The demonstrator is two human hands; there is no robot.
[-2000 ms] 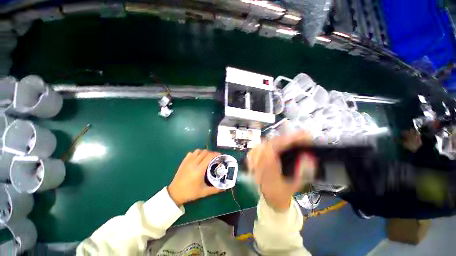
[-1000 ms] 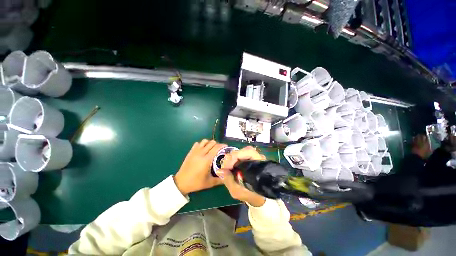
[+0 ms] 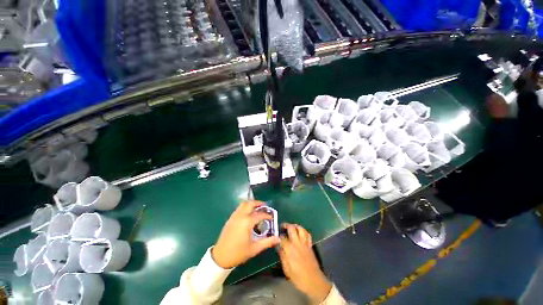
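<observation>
My left hand (image 3: 239, 237) holds a white housing (image 3: 274, 221) in front of me, its mouth facing up with parts seen inside. My right hand (image 3: 299, 257) is just right of the housing, fingertips close together by its edge; whether they pinch something small is unclear. The black electric screwdriver (image 3: 273, 149) hangs nose down in front of the screw feeder (image 3: 251, 121) and hides part of it. A small metallic and white unit (image 3: 203, 169) lies on the green bench at the back left.
Many white housings stand grouped on the right (image 3: 390, 153), several with thin leads over the bench edge. More housings (image 3: 95, 226) stand at left. The dark conveyor (image 3: 226, 101) runs behind. Another person's hand (image 3: 498, 106) and dark sleeve are at right. Blue bins (image 3: 83, 65) are beyond.
The screwdriver has left my right hand and now hangs in front of the feeder. My right hand has moved off the housing's mouth to its right side. The view has shifted.
</observation>
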